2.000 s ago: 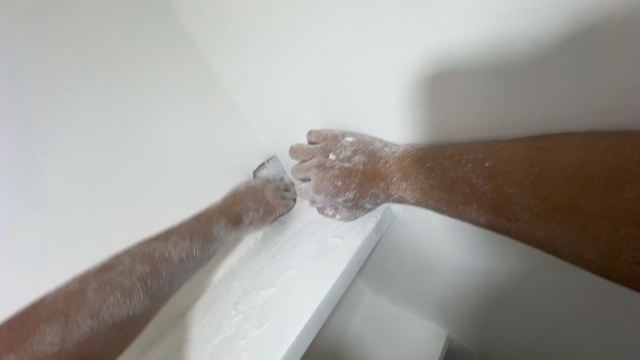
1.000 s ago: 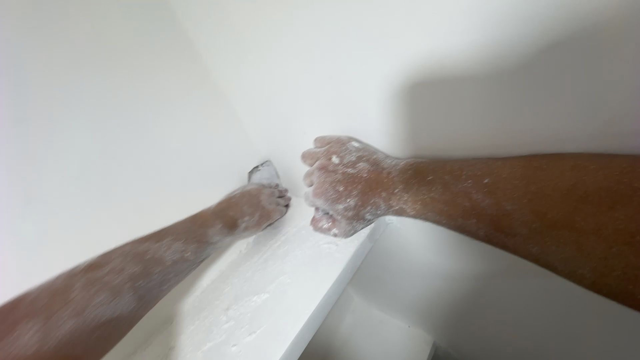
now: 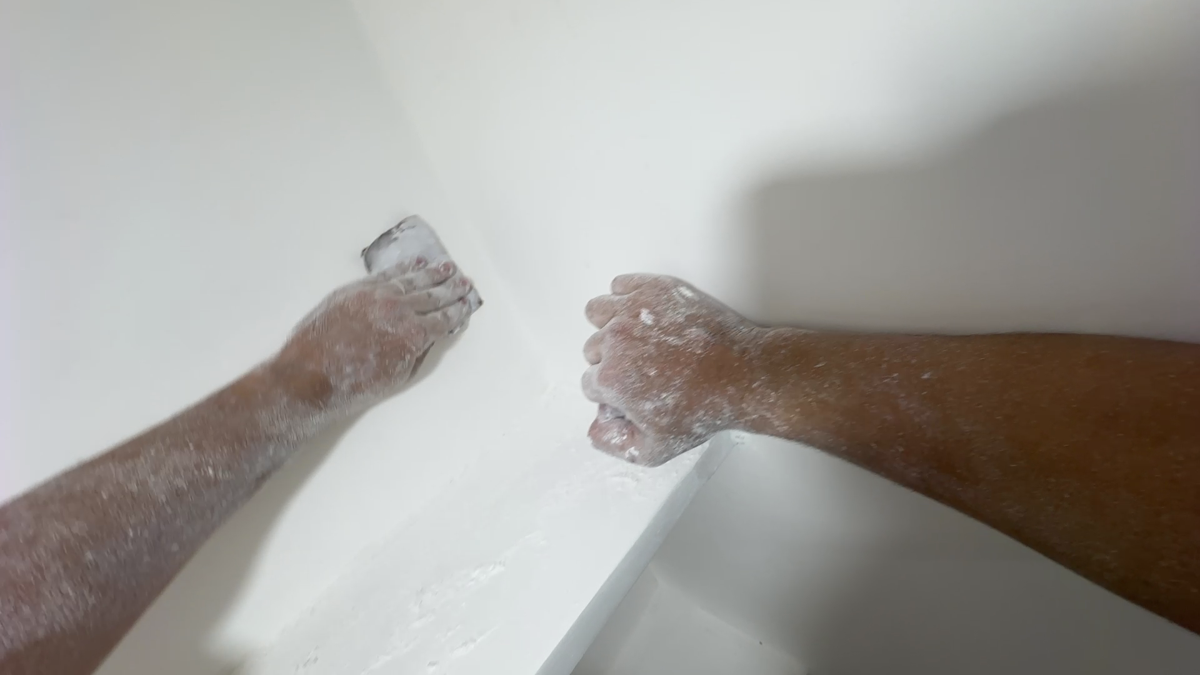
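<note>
White dust coats both of my hands and forearms. My left hand (image 3: pixel 384 323) presses a worn, dusty sheet of what looks like sandpaper (image 3: pixel 408 246) flat against the left white wall (image 3: pixel 187 187), just left of the corner. To the right, my right hand (image 3: pixel 661 370) is a closed fist above the far end of a white ledge (image 3: pixel 525 562), close to the right wall (image 3: pixel 600 141). Nothing shows in that fist, though its palm side is hidden.
White powder and small crumbs (image 3: pixel 459 591) lie on the ledge. Its straight front edge (image 3: pixel 637 553) runs down toward the bottom. Below and to the right is a lower white recess (image 3: pixel 694 628). A broad shadow falls on the right wall.
My left hand has moved up and away from the corner with the sheet, leaving a wider gap to my right hand. The right fist stays near the ledge's end.
</note>
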